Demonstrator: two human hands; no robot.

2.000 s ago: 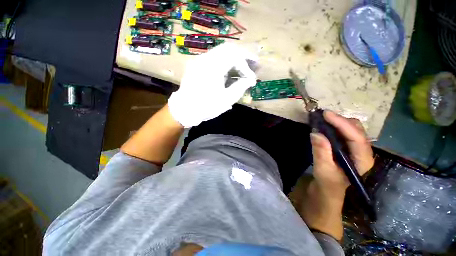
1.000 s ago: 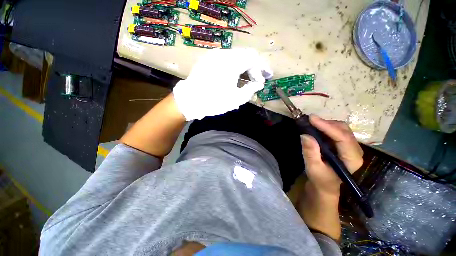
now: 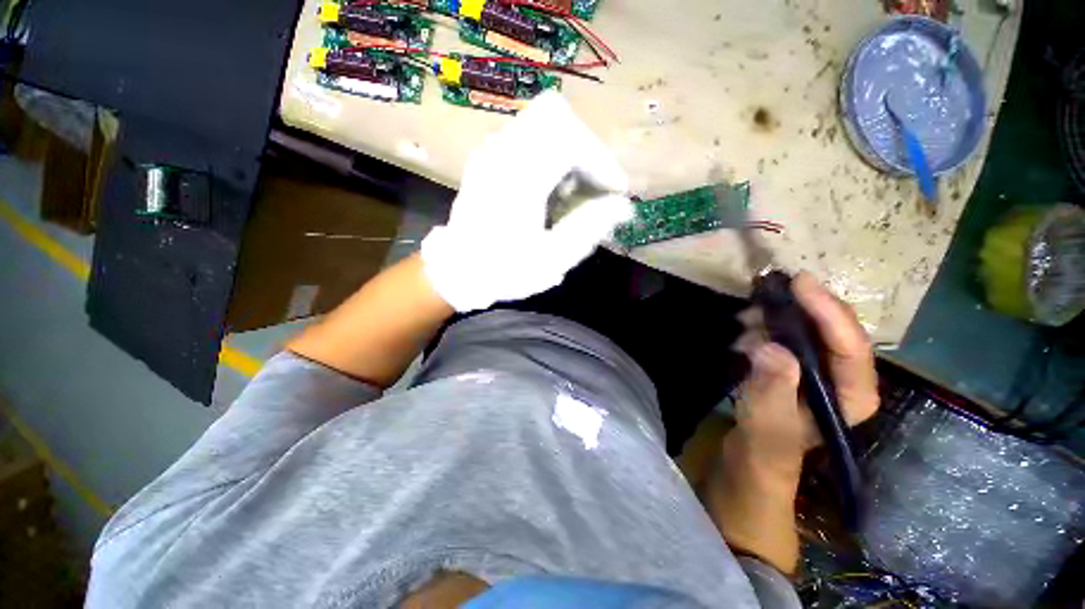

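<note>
A green circuit board [image 3: 681, 215] lies solder side up at the near edge of the cream mat, with a short red lead at its right end. My left hand [image 3: 530, 208], in a white glove, pinches the board's left end between thumb and fingers; whether it also holds solder wire is hard to tell. My bare right hand [image 3: 803, 363] holds a black-handled soldering iron [image 3: 819, 399]. The iron is blurred, and its tip is near the board's right end; contact cannot be told.
Rows of assembled boards [image 3: 494, 76] lie at the mat's far left. A tub of grey paste [image 3: 878, 105] with a blue stick stands at the far right. A yellowish round container [image 3: 1038, 264] is right of the mat. A solder reel [image 3: 155, 190] is at left. Clear plastic packaging [image 3: 976, 488] is lower right.
The iron has moved from the board's right end to its left part and back right again. The board appears slightly shifted right compared with the first frame.
</note>
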